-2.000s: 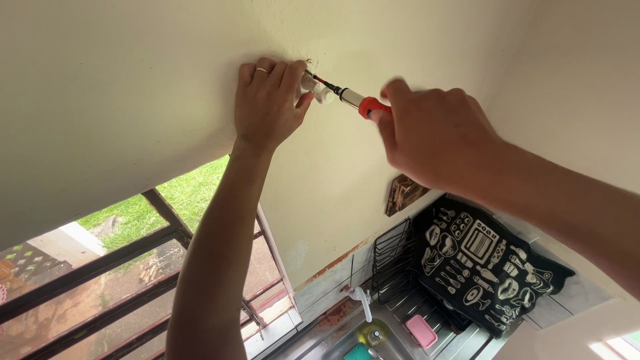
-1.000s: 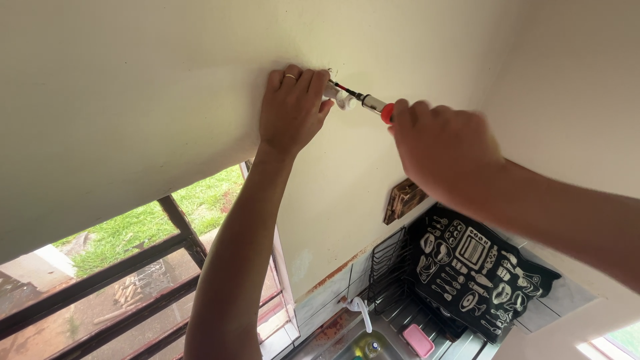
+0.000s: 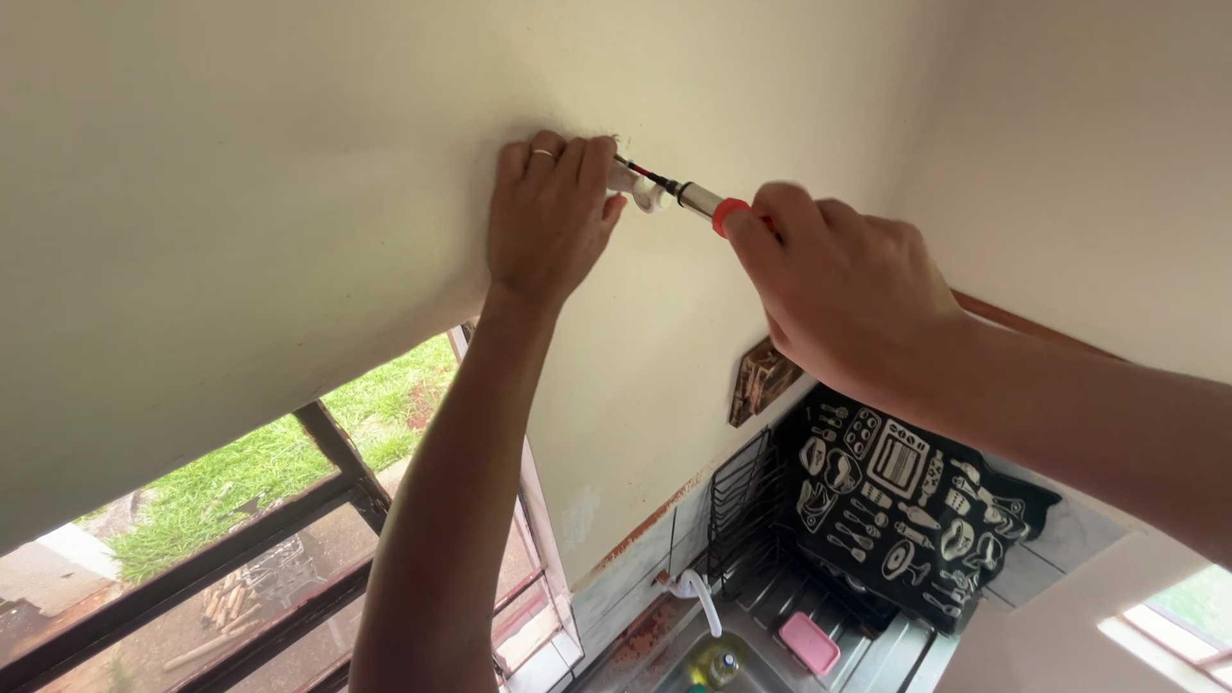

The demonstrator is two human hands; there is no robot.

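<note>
High on the cream wall, my left hand (image 3: 553, 217), with a ring on one finger, holds a small white fitting (image 3: 647, 190) against the surface. Part of that fitting is behind my fingers. My right hand (image 3: 847, 279) grips a screwdriver (image 3: 701, 200) with a red collar, a pale section and a dark shaft. The shaft points up and left, its tip beside my left fingertips at the wall. Whether the tip sits in a screw cannot be told.
A metal-framed window (image 3: 221, 558) is at lower left. Below are a sink (image 3: 664, 664) with a white faucet (image 3: 700, 597), a pink soap dish (image 3: 809, 643), a black dish rack (image 3: 741, 500) under a printed black cloth (image 3: 895, 510), and a wooden piece (image 3: 760, 380) on the wall.
Both hands stay at the white fitting, with the screwdriver still in my right hand. The right hand's grip has shifted slightly around the handle.
</note>
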